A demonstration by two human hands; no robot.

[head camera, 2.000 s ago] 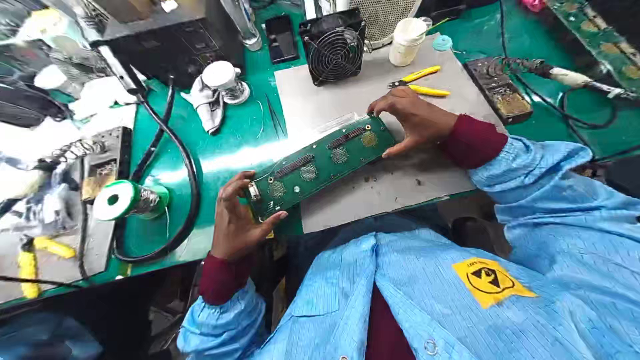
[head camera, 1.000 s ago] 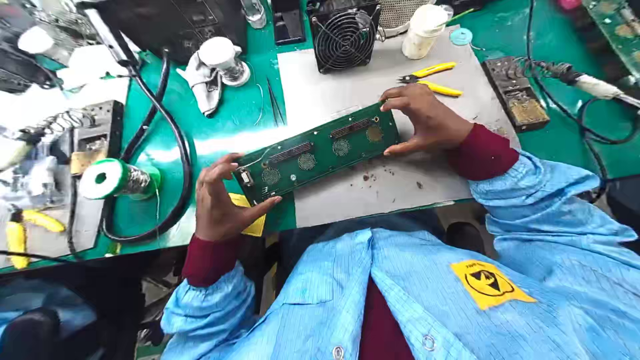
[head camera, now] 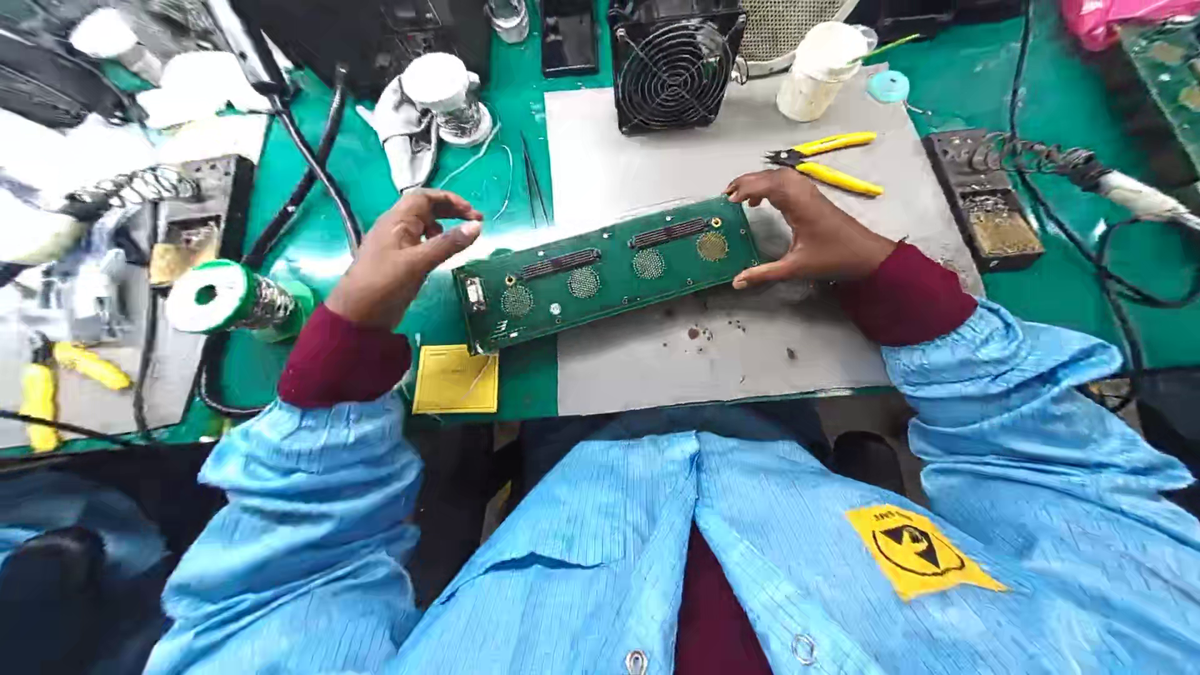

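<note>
A long green circuit board [head camera: 614, 272] with two dark slot connectors and several round pad areas lies tilted above the grey mat, its left end over the green bench. My right hand [head camera: 806, 225] grips the board's right end, thumb at the lower edge and fingers at the upper corner. Just off the board's left end, my left hand [head camera: 403, 248] is raised with thumb and fingers apart, holding nothing. Yellow-handled cutters [head camera: 830, 161] lie on the mat beyond my right hand. Thin dark tweezers [head camera: 534, 183] rest on the bench behind the board.
A black fan [head camera: 675, 70] and a white tub [head camera: 817, 75] stand at the back. Solder spools [head camera: 216, 295] are at the left, near thick black cables. Soldering iron stands [head camera: 994, 216] flank the work area. A yellow card [head camera: 457, 379] lies at the front edge; small debris dots the grey mat [head camera: 637, 375].
My left hand has let go of the board's left end and moved up and left of it. The right hand still holds the right end.
</note>
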